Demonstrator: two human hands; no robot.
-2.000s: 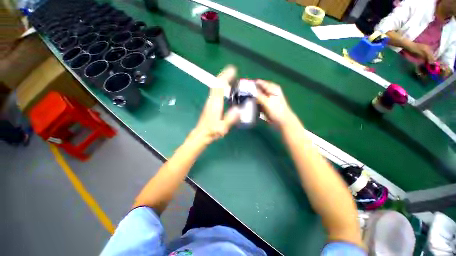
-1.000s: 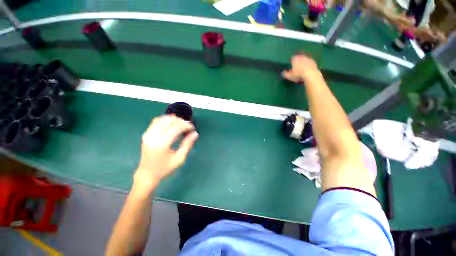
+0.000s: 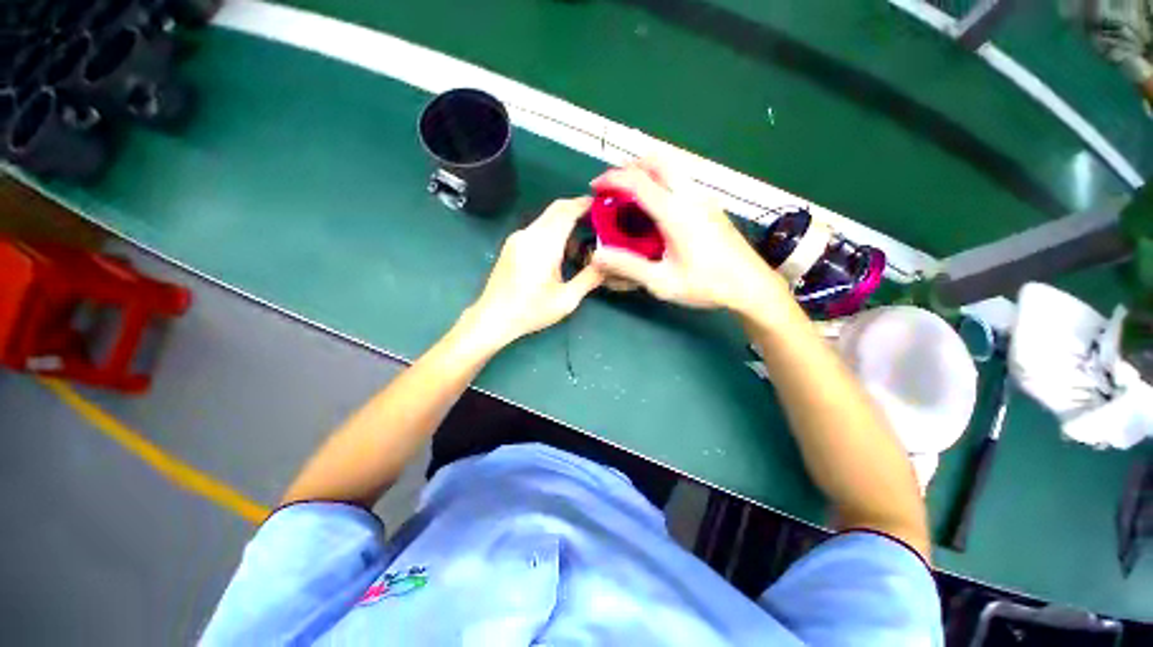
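Observation:
My right hand (image 3: 689,247) grips a motor and heater core by its magenta ring (image 3: 625,228), whose dark central hole faces up. My left hand (image 3: 537,272) is at the core's lower left side, fingers curled around its body, which is mostly hidden by both hands. A thin dark wire hangs below the hands. One empty black barrel housing (image 3: 468,145) stands upright on the green bench, left of my hands, its small metallic side stub facing down-left.
Another core with cream band and magenta ring (image 3: 822,262) lies to the right. Beyond are a whitish round tub (image 3: 908,377), a long black-handled tool (image 3: 976,487) and a crumpled white bag (image 3: 1075,367). Black housings (image 3: 76,95) stand at far left. A red stool (image 3: 89,316) is beside the bench.
My right hand has come back from over the belt and now holds a magenta-ringed core. My left hand has moved from the black housing to the core. The housing stands free. The view has shifted.

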